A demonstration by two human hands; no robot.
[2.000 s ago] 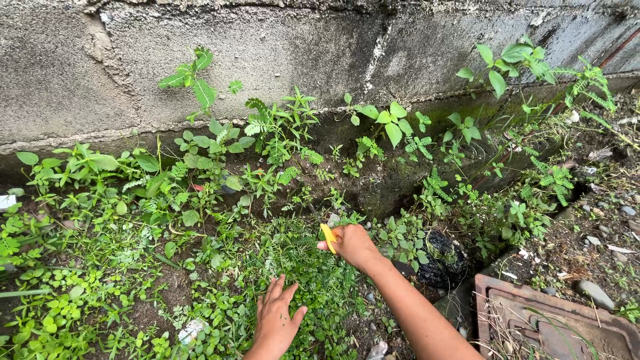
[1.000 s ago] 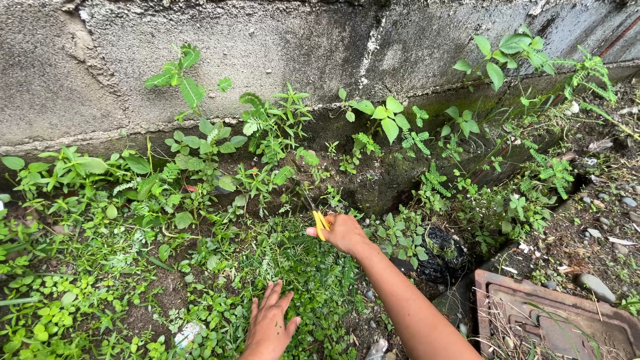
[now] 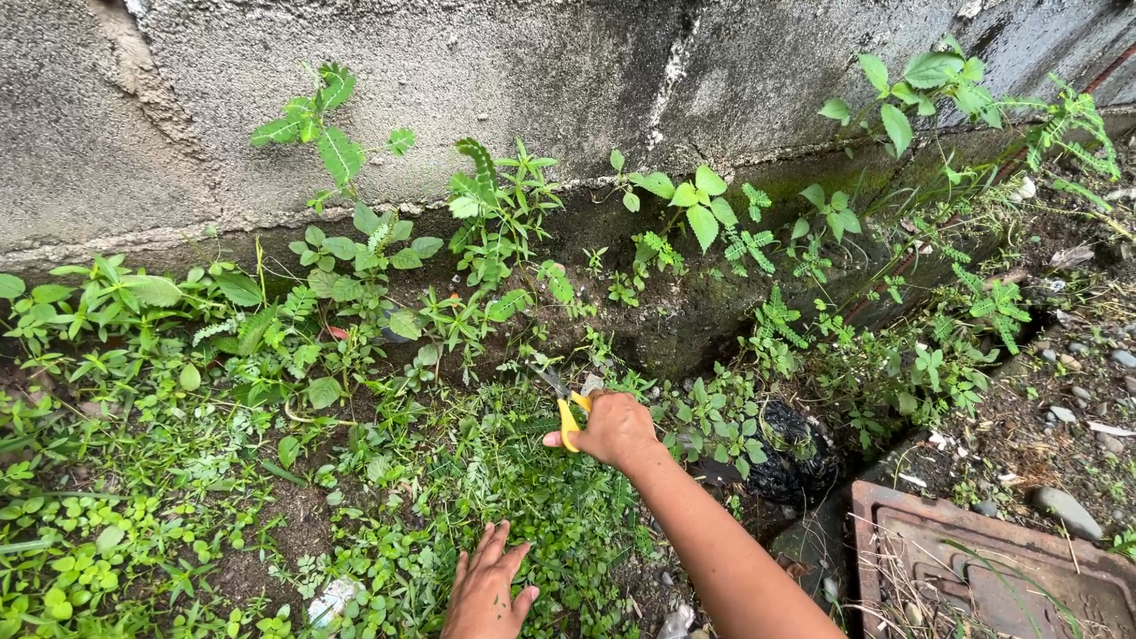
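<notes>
My right hand (image 3: 617, 430) grips the yellow handles of a pair of scissors (image 3: 568, 424), whose metal blades point up and left among low weeds at the foot of the wall. The blades look slightly apart, their tips partly lost in the leaves. Below and to the left, my left hand (image 3: 488, 586) holds nothing; its fingers are spread over cut-looking green weeds (image 3: 524, 479), with bits of leaf stuck to its back. A taller leafy weed (image 3: 488, 213) stands against the wall above the scissors.
A rough concrete wall (image 3: 399, 71) runs across the back. Right of my right hand lies crumpled black plastic (image 3: 790, 453) by a narrow gap. A rusty rectangular cover (image 3: 994, 568) sits lower right, near a grey stone (image 3: 1068, 512). A whitish scrap (image 3: 333, 601) lies lower left.
The scissors' blades, hidden two seconds ago, now show above my right hand. My left hand stays low over the weeds with its fingers spread.
</notes>
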